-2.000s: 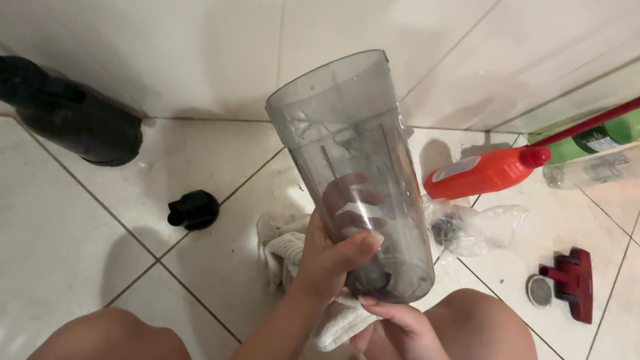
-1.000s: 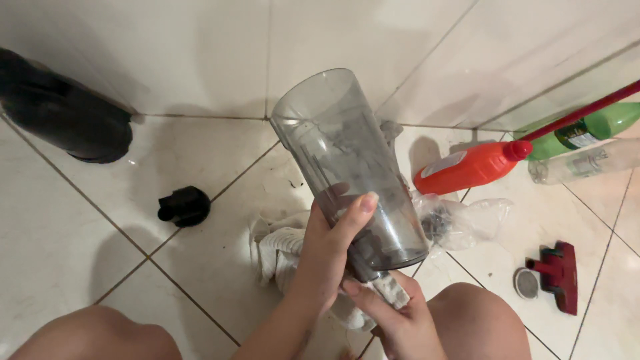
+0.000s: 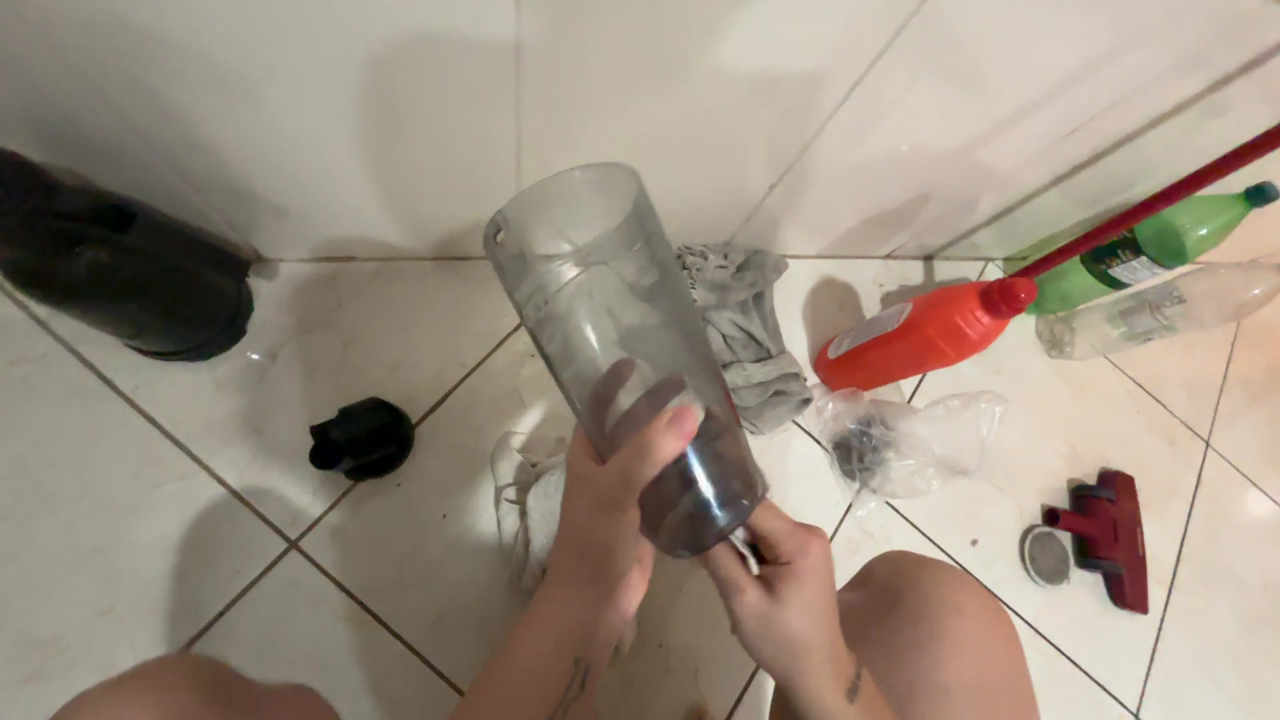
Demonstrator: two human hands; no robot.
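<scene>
A clear grey plastic canister, open at its upper end, is tilted with its rim toward the wall. My left hand grips its lower side, the thumb in front and fingers showing through the plastic behind. At the canister's lower end, my right hand pinches a small whitish thing, mostly hidden by the fingers; it may be cloth. A white cloth lies on the floor behind my left forearm, and a grey cloth lies right of the canister.
Left are a black cylindrical appliance body and a black plastic fitting. Right are a red bottle, a red pole, green and clear bottles, a plastic bag, a red floor nozzle and a round filter.
The canister has tipped further over, its rim lower against the wall. My right hand has shifted to the canister's lower end. More of the grey cloth shows behind it.
</scene>
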